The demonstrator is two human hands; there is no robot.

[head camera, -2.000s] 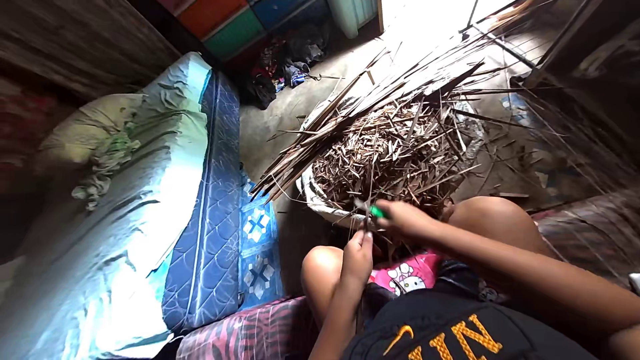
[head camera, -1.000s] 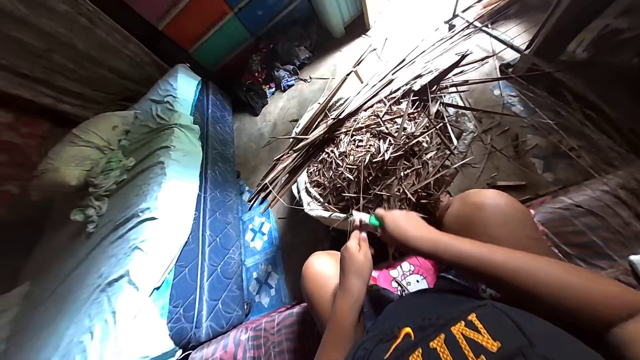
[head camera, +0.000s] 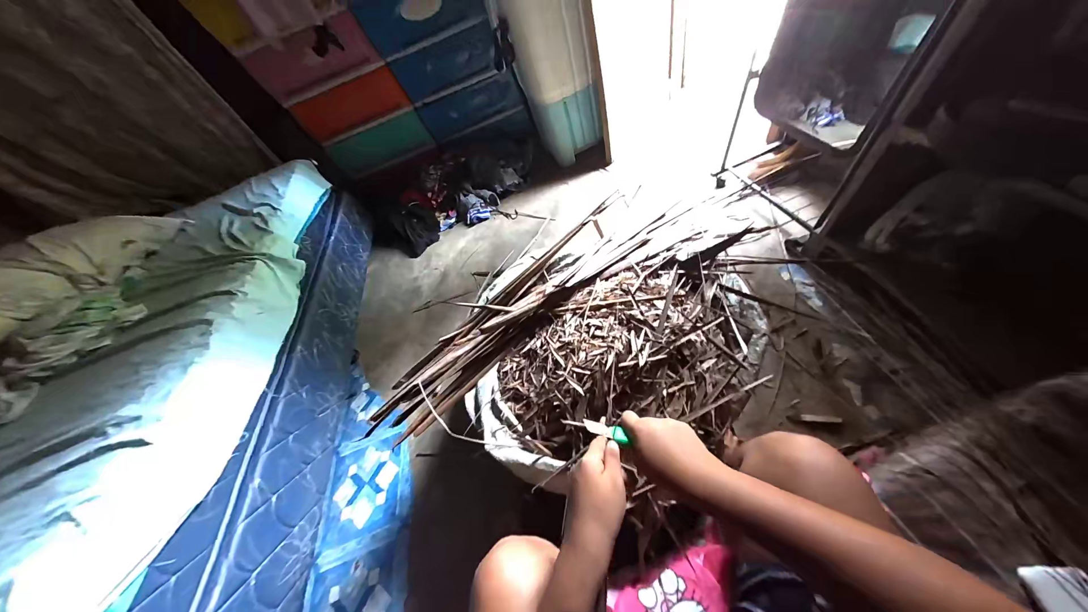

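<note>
My right hand (head camera: 667,446) is closed around the green handle of a small knife (head camera: 619,435), whose pale blade points left over the near rim of a round sack-like container. My left hand (head camera: 597,476) sits just below the blade, thumb and finger pinching a thin dry strip that is hard to make out. Behind both hands, the white container (head camera: 517,459) holds a heap of short, dry brown plant pieces (head camera: 595,348). A bundle of long dry strips (head camera: 493,327) lies across its far left edge.
A blue quilted mattress (head camera: 280,425) with pale bedding runs along the left. Colourful drawers (head camera: 365,98) stand at the back, with a dark pile of clothes (head camera: 459,200) before them. Thin metal bars (head camera: 773,204) stand at the back right. Scraps (head camera: 816,418) lie on the floor at right.
The view has tilted up, showing more of the drawers and doorway. The knife blade, hard to see a second ago, now shows plainly to the left of the right hand.
</note>
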